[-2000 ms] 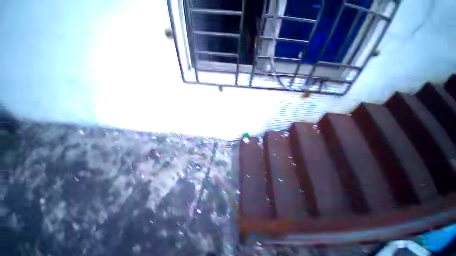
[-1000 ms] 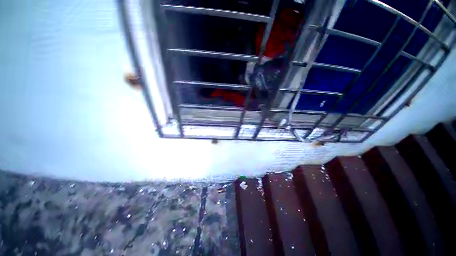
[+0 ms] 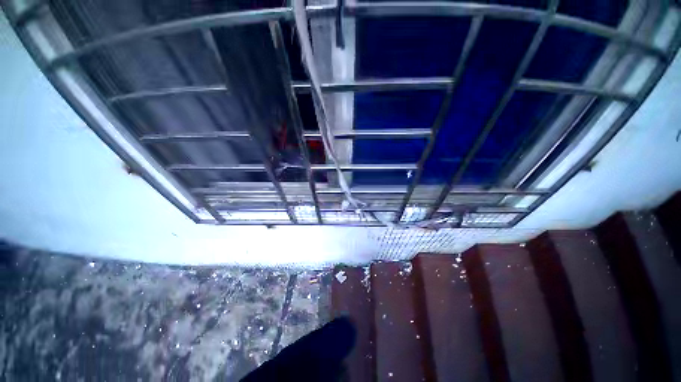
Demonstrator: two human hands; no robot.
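Note:
No hand can be made out. A dark, blurred rounded shape [image 3: 310,354] juts in from the bottom edge, over the border of landing and steps; it cannot be told whether it is a shoe, a leg or something else. Nearest in front lie the grey, mottled landing [image 3: 172,321] and the reddish-brown steps [image 3: 448,321] to its right. Small white litter is scattered over both. A larger white scrap [image 3: 341,276] lies at the corner where landing, first step and wall meet.
A pale wall [image 3: 52,179] stands ahead. A window with metal bars [image 3: 403,86] fills the top, with deep blue behind its right part and grey behind its left. A pale cord [image 3: 321,97] hangs down across the bars. The steps run off to the right along the wall.
The view has moved closer to the barred window, which now fills the top and sits further left. The dark shape has come in at the bottom. The litter looks unmoved.

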